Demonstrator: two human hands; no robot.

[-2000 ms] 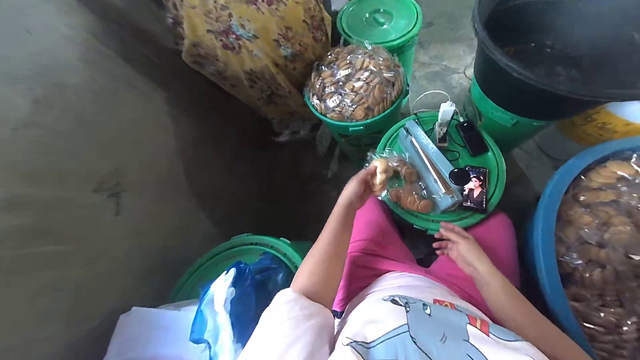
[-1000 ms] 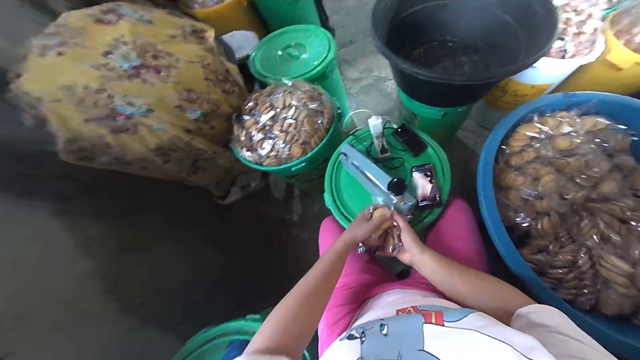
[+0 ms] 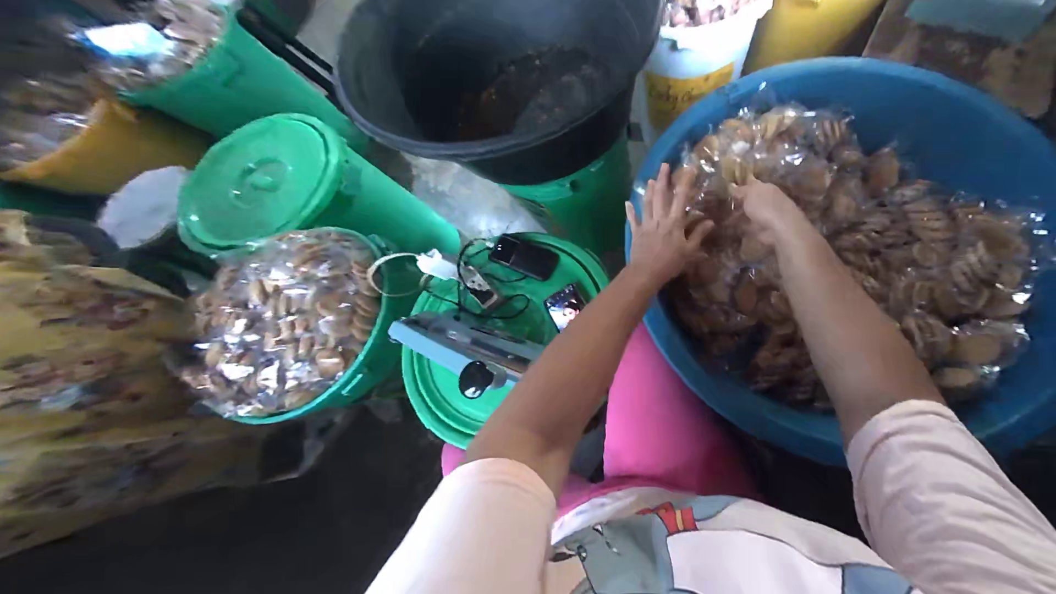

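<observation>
A large blue plastic tub [image 3: 825, 441] at the right holds a heap of clear bags of round, flat biscuits [image 3: 874, 256]. My left hand [image 3: 664, 227] lies at the heap's left side near the tub's rim, fingers spread; whether it grips a bag cannot be told. Beside it, my right hand [image 3: 767, 206] reaches onto the upper left of the heap, its fingertips against the bags and partly hidden. Left of the tub, a bag sealer [image 3: 462, 346] with a round black knob lies on a green bucket lid [image 3: 437, 396], partly behind my left forearm.
Two phones, a black one [image 3: 524, 256] and one with a lit screen [image 3: 565, 305], share the lid with a white power strip [image 3: 437, 266] and cables. A green bucket of bagged biscuits [image 3: 285, 322], a lidded green bucket [image 3: 260, 186] and a big black tub [image 3: 495, 148] stand around.
Both hands, together over my lap a second ago, have moved right into the blue tub. The view has swung to the right.
</observation>
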